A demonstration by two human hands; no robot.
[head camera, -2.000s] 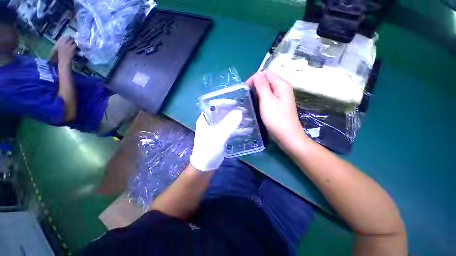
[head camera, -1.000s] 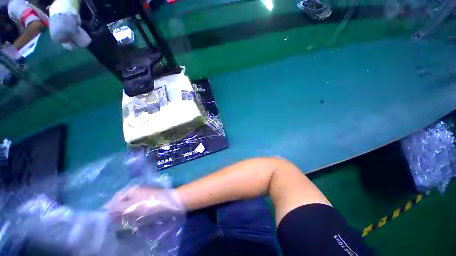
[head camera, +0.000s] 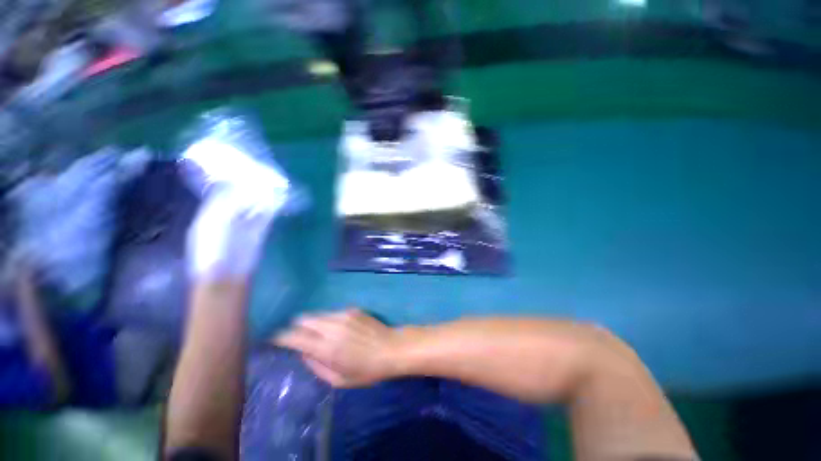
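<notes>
The frame is strongly blurred. My left hand [head camera: 223, 236], in a white glove, is raised over the bench left of the press and holds a glossy clear bagged piece [head camera: 236, 155]. The piece's details are smeared. My right hand [head camera: 349, 348], bare, is low at the bench's front edge, above clear bagged pieces [head camera: 286, 396] beside my legs. Its fingers point left; whether they grip anything is unclear.
The press head [head camera: 389, 106] stands above the film-wrapped fixture [head camera: 405, 187] on its black base plate [head camera: 419, 255]. A dark parts tray [head camera: 153, 239] lies left. A person in blue [head camera: 81, 365] and cloudy plastic bags [head camera: 65, 216] are further left.
The view has swung, so the press now sits near the middle. My hands, low left among clear plastic before, are apart: the left is raised forward with the bagged piece, the right is at the edge.
</notes>
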